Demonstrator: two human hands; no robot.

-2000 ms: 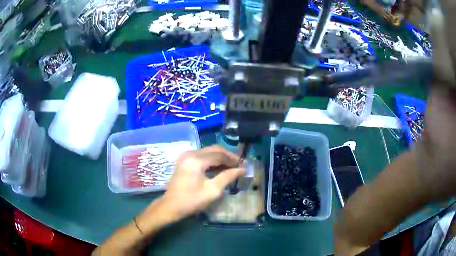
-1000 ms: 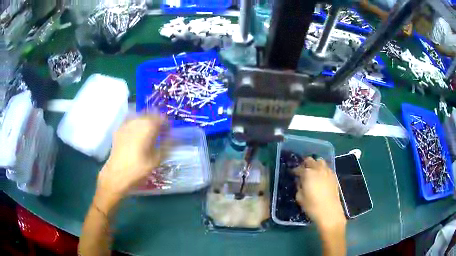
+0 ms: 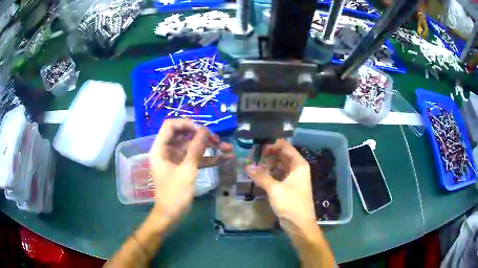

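Observation:
The hand press (image 3: 275, 99) stands in the middle, its plate reading P6496, with the ram pointing down over the worn press base (image 3: 246, 214). My left hand (image 3: 181, 157) is above the right part of the tub of red-and-white sticks (image 3: 139, 178); its fingers are bent and blurred, and something thin and reddish seems to show at them. My right hand (image 3: 283, 178) is beside the ram, with thumb and fingertips close together over the fixture; what it holds cannot be made out. It partly covers the tub of black rings (image 3: 327, 183).
A blue tray of sticks (image 3: 139, 99) is behind the left tub. A whitish tub (image 3: 90, 123) and stacked clear boxes (image 3: 26, 157) are at left. A smartphone (image 3: 370, 178), a small cup of sticks (image 3: 368, 97) and another blue tray (image 3: 445, 138) are at right. The lever (image 3: 377, 39) slants up right.
My right hand has left the black-ring tub and moved left to the ram. My left hand has moved right from over the stick tub, toward the press. The lever remains raised.

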